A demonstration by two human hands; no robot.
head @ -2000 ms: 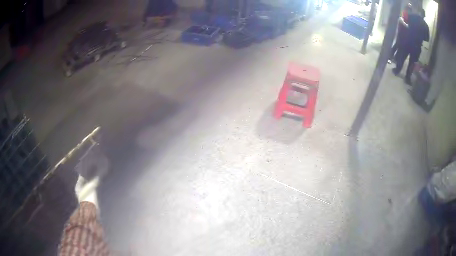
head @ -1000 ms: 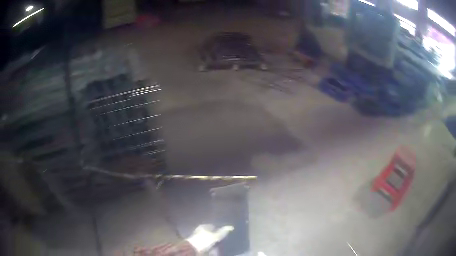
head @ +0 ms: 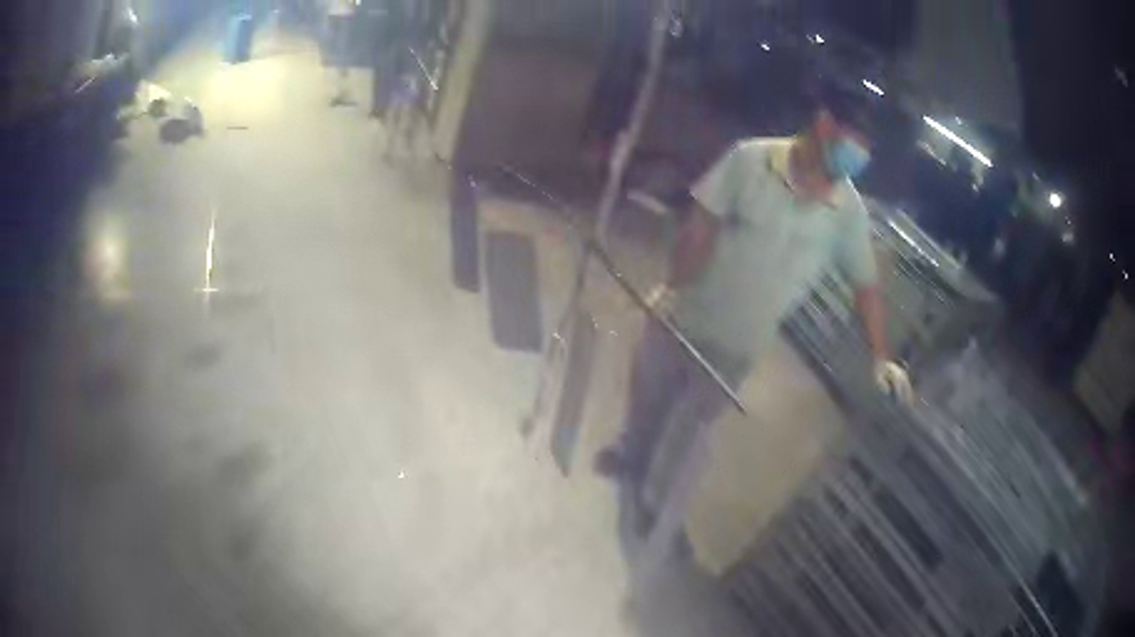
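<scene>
Neither of my hands is in the picture. Nearest in front of me, a long thin hanging bar point(head: 672, 326) slants down to the right across the view. A flat dark grey panel point(head: 514, 292) hangs below the bar's far part, with a narrower panel point(head: 464, 234) behind it. Another panel point(head: 574, 392) hangs nearer, seen almost edge-on. An upright hanger rod point(head: 632, 118) meets the bar. The picture is blurred and the hooks are hard to make out.
A person point(head: 784, 237) in a light shirt and mask stands behind the bar, one gloved hand by it. A large stack of slatted grey parts point(head: 896, 523) fills the lower right. Grey concrete floor point(head: 336, 411) lies to the left, with a blue object point(head: 238, 39) far off.
The view has swung to another side. The red stool, wire mesh cage and my gloved hand have left the picture. The person, several hanging panels and the slatted stack have come into view.
</scene>
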